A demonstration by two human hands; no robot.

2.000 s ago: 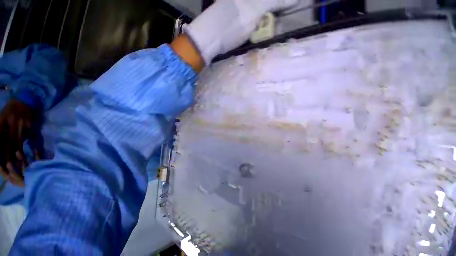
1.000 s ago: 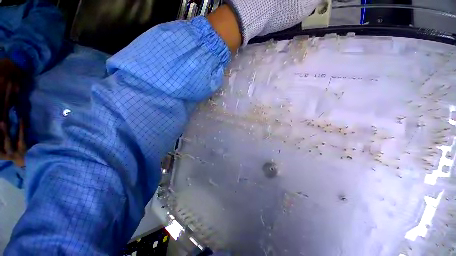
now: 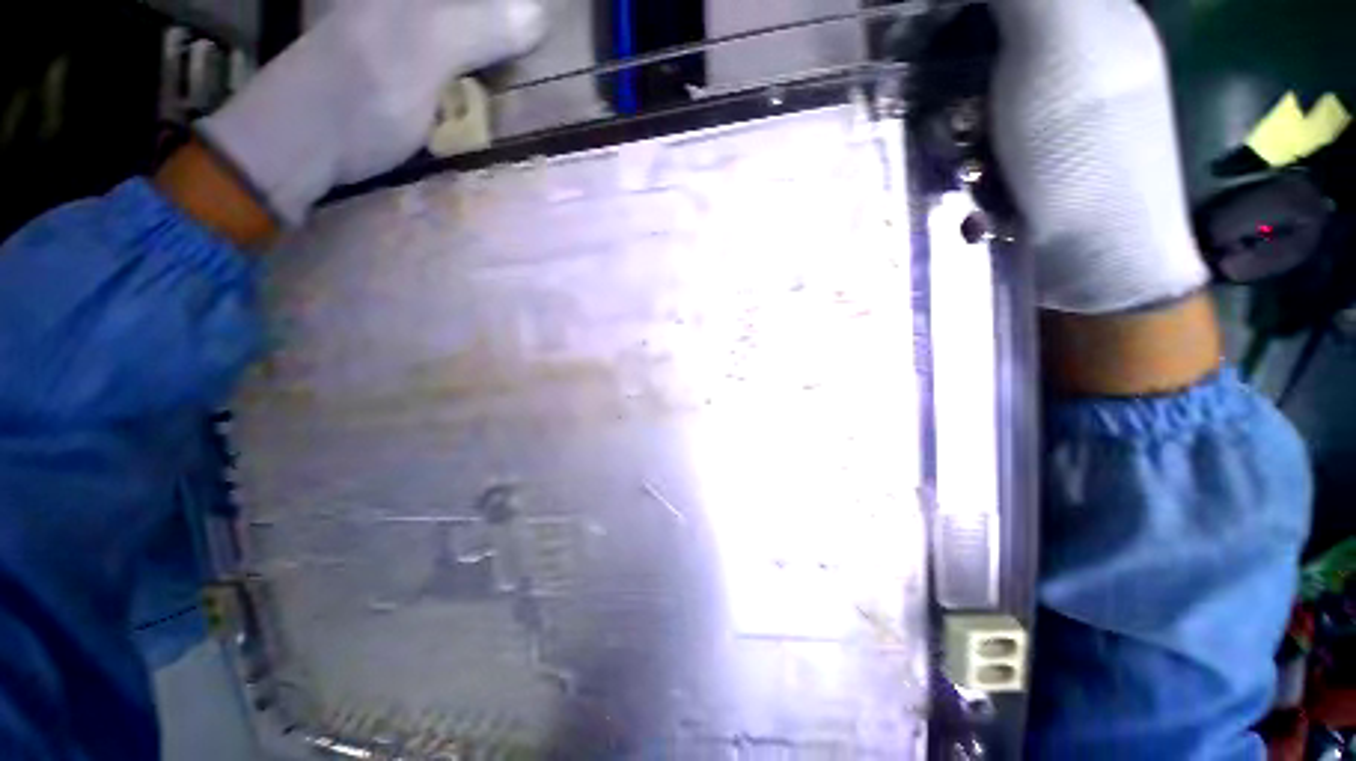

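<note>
The test fixture point(image 3: 595, 431) fills the middle of the view, a pale, stained flat plate with tiny pins and a black frame. My left hand point(image 3: 372, 97), in a white knit glove, is at the fixture's far left corner beside a cream two-hole block point(image 3: 463, 119). My right hand point(image 3: 1098, 164), also gloved in white, is at the far right corner over the black frame. The fingers of both hands are blurred or hidden, so their grip does not show clearly. Another cream two-hole block point(image 3: 988, 654) sits on the right edge.
Behind the fixture are pale wide strips and a blue strip point(image 3: 625, 57). To the right on the green bench are a dark rounded mouse point(image 3: 1267, 229) with a red light and a yellow piece point(image 3: 1297, 130). Small coloured parts show at the lower right.
The view has shifted right, so the fixture and my left hand appear further left. My right hand has come into view at the right corner. The other person's hand has left the view.
</note>
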